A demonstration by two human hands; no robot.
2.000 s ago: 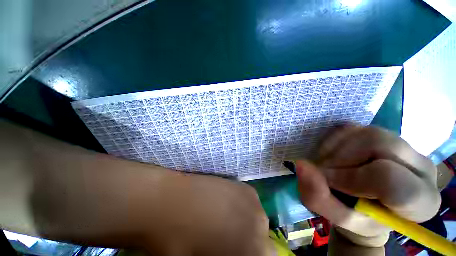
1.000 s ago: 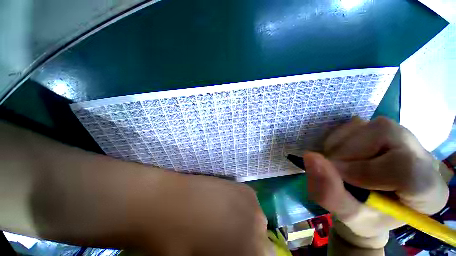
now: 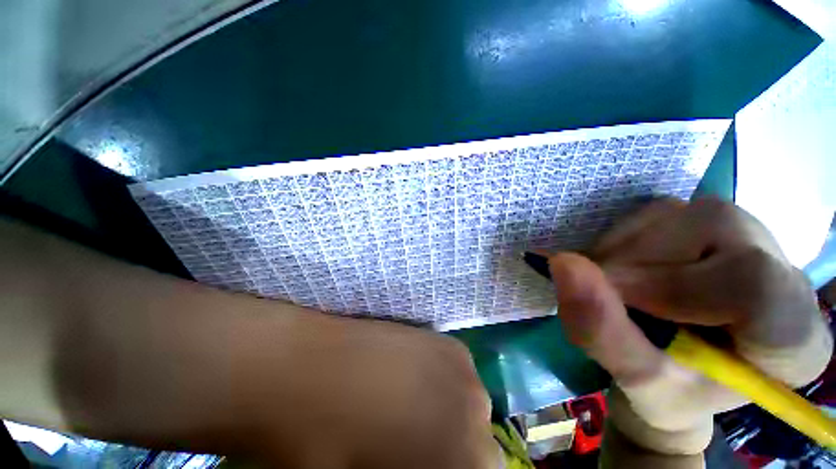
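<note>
A white printed grid sheet [image 3: 367, 229] lies on the green bench mat [image 3: 367, 82]. My right hand [image 3: 697, 293] holds a marker pen [image 3: 742, 380] with a yellow barrel and black grip. The pen's black tip is at the sheet's cells, right of the middle; I cannot tell if it touches. My left hand [image 3: 403, 394] and forearm lie across the lower left, over the sheet's near edge. The fingers of my left hand are hidden or cut off at the bottom, so its grip cannot be seen.
A pale curved band [image 3: 82, 55] crosses the upper left. A loose white sheet [image 3: 784, 174] lies at the right. Below the bench edge are a red object [image 3: 588, 421] and a pale box-like object [image 3: 550, 434]. A bit of yellow cloth shows at the bottom edge.
My right hand and the pen tip have moved up the sheet, away from its near edge. My left hand and the sheet have stayed nearly in place.
</note>
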